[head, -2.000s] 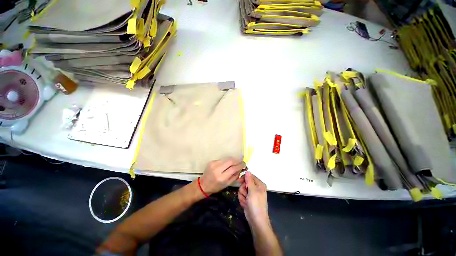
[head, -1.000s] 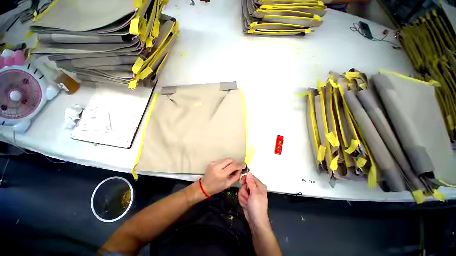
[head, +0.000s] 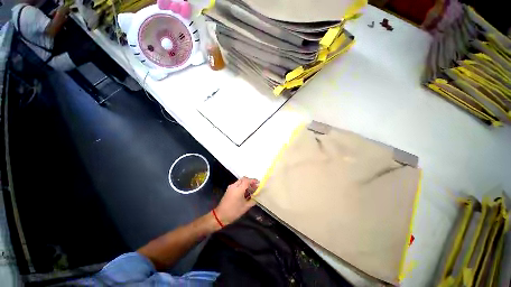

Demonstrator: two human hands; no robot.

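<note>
The beige bag panel (head: 342,196) lies flat on the white table, turned at an angle, with yellow side edges and two grey tabs at its far edge. My left hand (head: 240,197), with a red cord at the wrist, is at the panel's near left corner. Its fingers are closed on the corner, and the yellow tape end there is mostly hidden by them. My right hand is out of the picture. No snips show.
A panel stack (head: 286,42) stands beyond the white board (head: 241,115), near the fan (head: 165,44) and amber bottle (head: 215,57). More stacks (head: 476,241) are at right. A white-rimmed bin (head: 189,174) with yellow scraps is on the floor. A person (head: 39,33) sits far left.
The view has swung left and tilted. My left hand has gone from the panel's near right corner to its near left corner. My right hand has left the picture.
</note>
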